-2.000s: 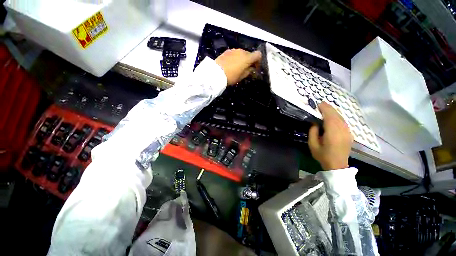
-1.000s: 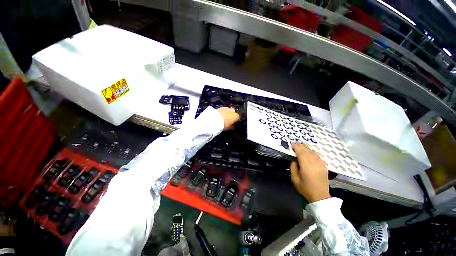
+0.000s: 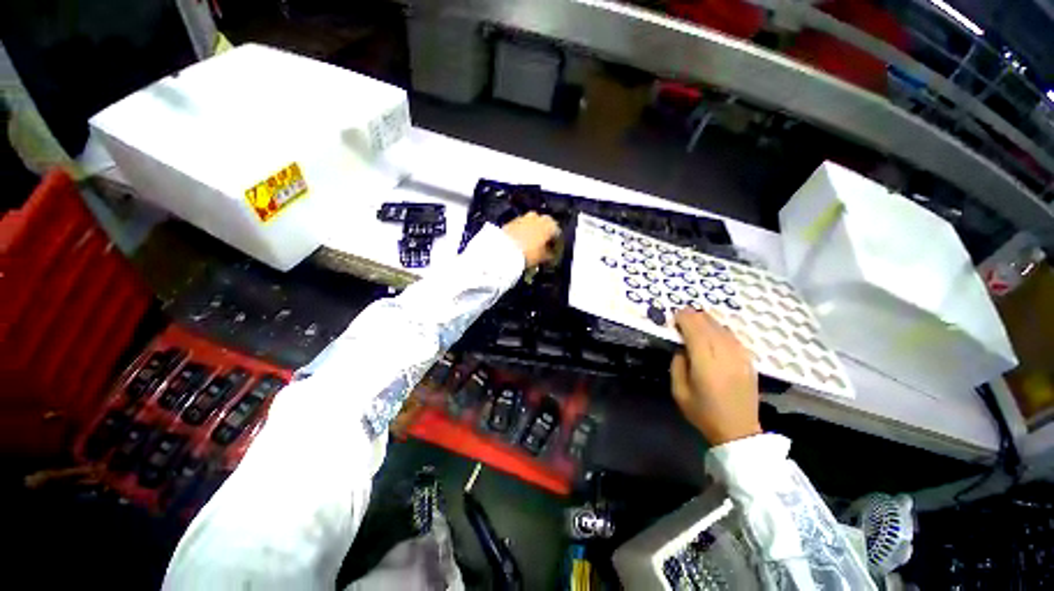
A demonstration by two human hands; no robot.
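Observation:
A large white sheet (image 3: 780, 318) with rows of dark rings and tan circles lies tilted over a large black parts tray (image 3: 532, 335). My right hand (image 3: 714, 375) holds the sheet at its near edge, thumb on top beside a small dark piece. My left hand (image 3: 532, 239) is at the back left part of the tray, left of the sheet. Its fingers are bent down toward the tray and their tips are partly hidden, so I cannot tell whether they hold something.
White foam boxes stand at left (image 3: 249, 150) and right (image 3: 896, 277) on the shelf. Dark phone parts (image 3: 418, 231) lie beside the left box. Red phone trays (image 3: 191, 404), a black tool (image 3: 491, 537), and an open white box (image 3: 682, 548) are nearer me.
The view has tilted up. The sheet has come down lower and flatter over the black tray. My left hand has left the sheet's left edge and moved to the tray.

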